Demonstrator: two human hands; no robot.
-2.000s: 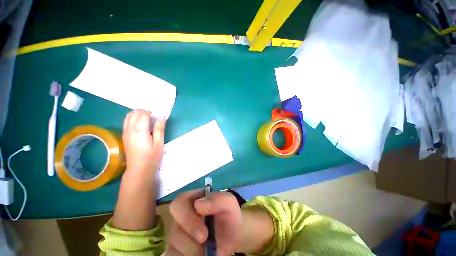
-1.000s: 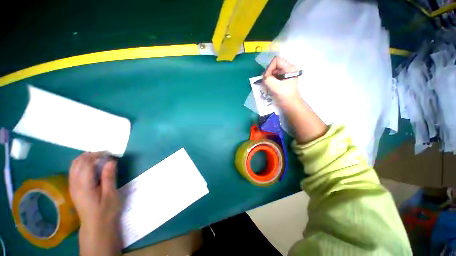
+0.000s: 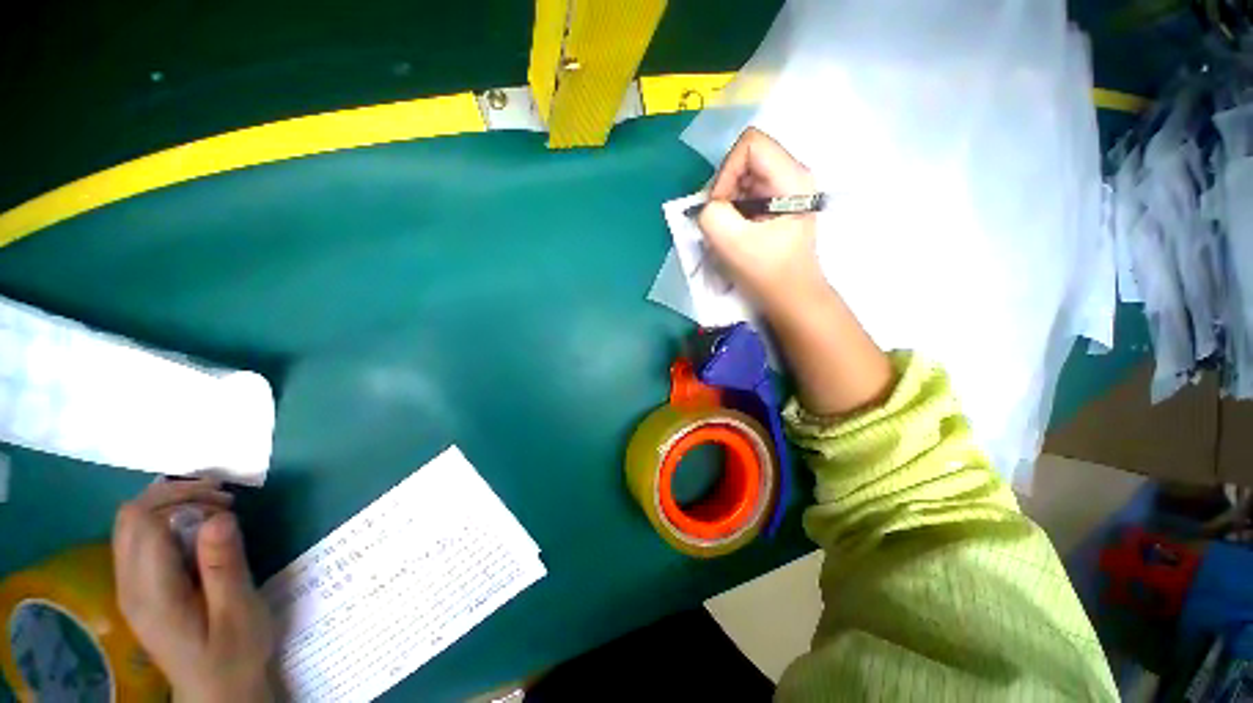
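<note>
My right hand (image 3: 770,227) holds a thin dark pen (image 3: 783,205) over a small white paper (image 3: 701,268). The paper has dark marks and lies at the edge of the white sheets; my hand covers part of it. My left hand (image 3: 193,584) is at the lower left, its fingers curled around a small pale object (image 3: 190,522), partly hidden. A printed form (image 3: 405,584) with lines and rows of text lies right of my left hand. Another white paper slip (image 3: 131,398) with a curled end lies above that hand, cut off by the left edge.
A small tape roll on a red and blue dispenser (image 3: 704,481) sits below the small paper. A large amber tape roll (image 3: 103,618) is beside my left hand. Thin white sheets (image 3: 934,206) cover the bench's right part. A yellow post (image 3: 591,69) stands at the back.
My right hand, with the pen, has moved from near the bench's front edge to the small paper on the right. The view has shifted, pushing the left-hand items towards the left edge.
</note>
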